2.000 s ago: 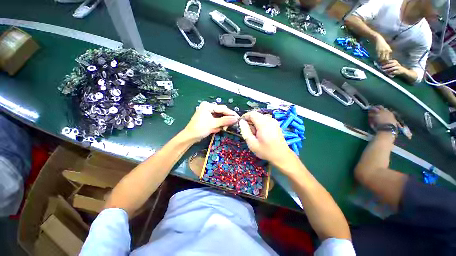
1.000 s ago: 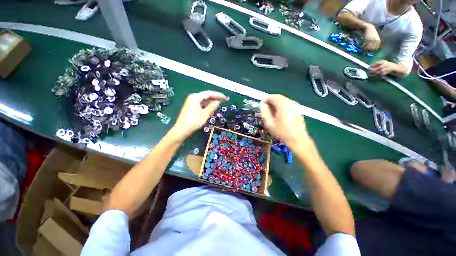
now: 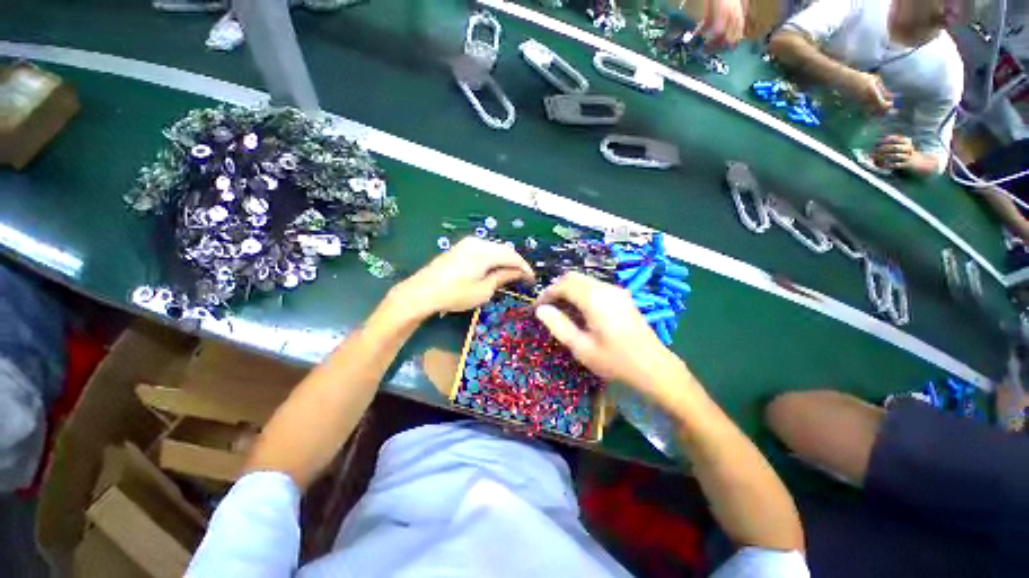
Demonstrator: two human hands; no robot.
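Note:
A shallow tan-edged parts box [image 3: 459, 373] holds blue-grey discs mixed with red bits, directly before me. My left hand [image 3: 468, 274] is at the box's far left edge, fingers bent and fingertips together; whether it holds anything is too small to tell. My right hand [image 3: 592, 322] is over the box's far right part, thumb and fingertips close together; what is between them is hidden. Dark wired parts [image 3: 575, 260] lie just beyond the hands. Blue cylinders [image 3: 654, 282] lie in a heap right of them.
A tangled pile of circuit board pieces [image 3: 254, 215] lies at left. A small carton [image 3: 34, 113] is far left. Grey housings [image 3: 583, 110] lie on the belt beyond the white strip. A grey post [image 3: 274, 57] stands behind the pile. Other people's arms [image 3: 829, 435] show at right and far right.
Both hands have come down and closer together at the box's far edge since one second ago. The blue heap, partly covered then, shows again. The housings on the belt have shifted right.

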